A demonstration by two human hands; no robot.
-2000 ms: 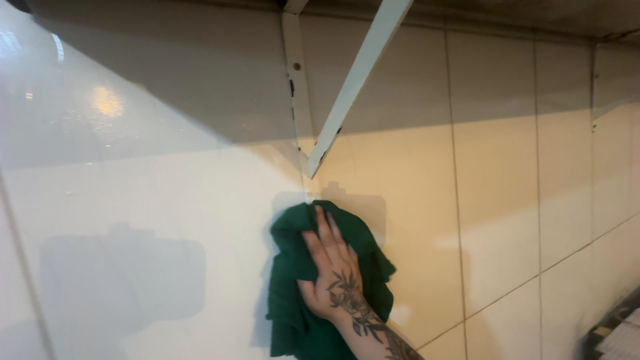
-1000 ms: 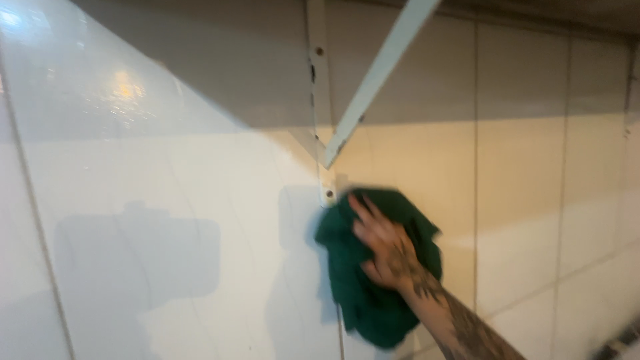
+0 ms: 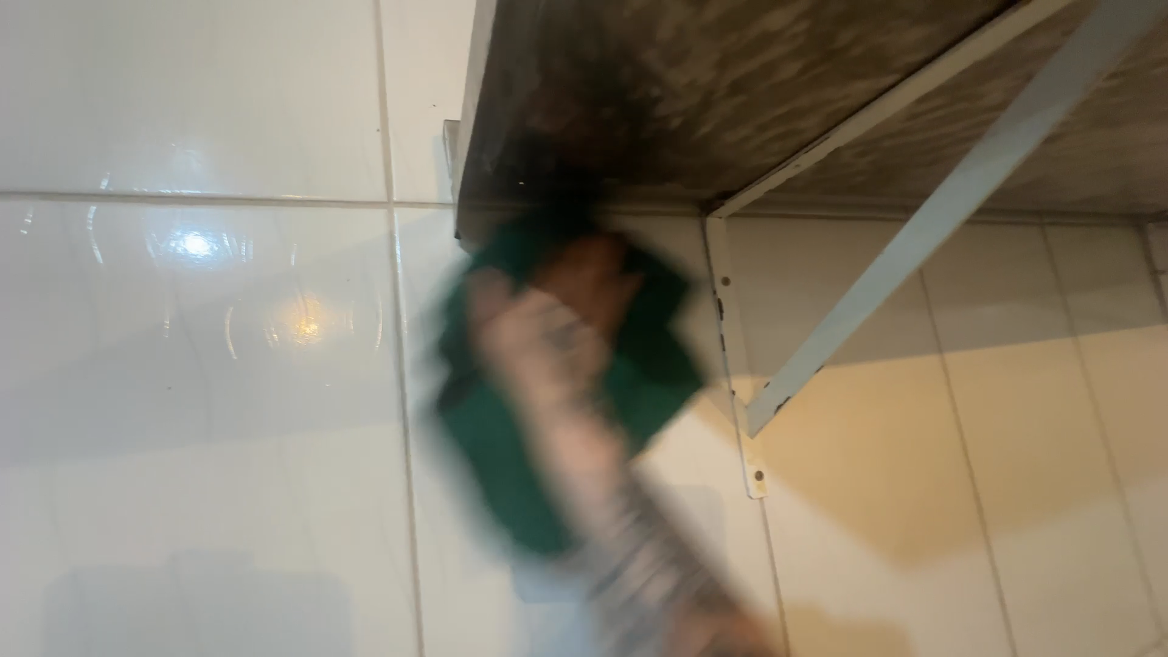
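Observation:
My right hand (image 3: 547,338), blurred by motion, is pressed over a dark green cloth (image 3: 662,383). The cloth lies spread against the white tiled wall (image 3: 228,474), just under the left end of a shelf (image 3: 712,109). Its top edge reaches the corner where the shelf's underside meets the wall. The tattooed forearm comes up from the bottom, right of centre. Blur hides how the fingers grip the cloth. My left hand is out of view.
Right of my hand, a white metal shelf bracket (image 3: 730,347) with chipped paint is fixed to the wall, its diagonal brace (image 3: 922,237) rising to the right. The shelf overhangs the upper right. A screw (image 3: 759,475) shows at the bracket's foot.
My right hand and the cloth have moved from below the bracket's foot to its left, up near the shelf's underside. The view has shifted left and up.

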